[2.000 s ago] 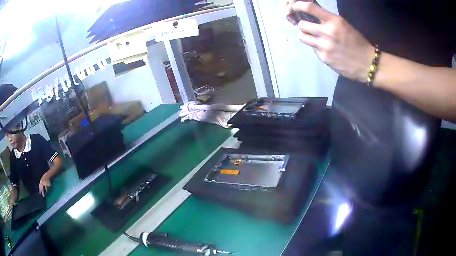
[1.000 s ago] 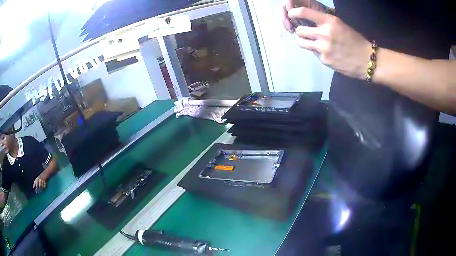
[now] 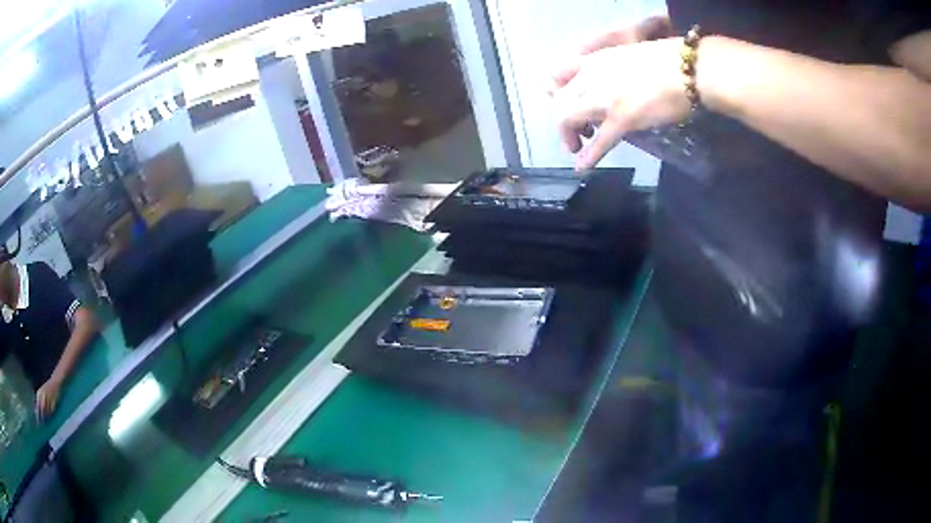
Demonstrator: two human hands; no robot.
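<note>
Neither of my hands is in view. Nearest in front of me, a shallow silver-grey housing (image 3: 485, 325) with an orange flex cable (image 3: 429, 325) inside lies on a black foam pad (image 3: 480, 383). A black electric screwdriver (image 3: 327, 482) lies on the green bench before it, its thin bit pointing right. Behind, another housing (image 3: 526, 189) lies on top of a stack of black pads (image 3: 541, 245).
A person in dark clothes (image 3: 766, 235) stands at the right; their braceleted hand (image 3: 633, 92) is above the rear housing. A unit on a pad (image 3: 237, 370) lies on the conveyor belt (image 3: 327, 260). Another worker's arm (image 3: 66, 358) is at the left edge. A pale cloth (image 3: 383, 202) lies behind.
The other person's hand has come down from the top edge, its fingers now near the rear housing. The whole view has shifted slightly, moving the bench things left and up.
</note>
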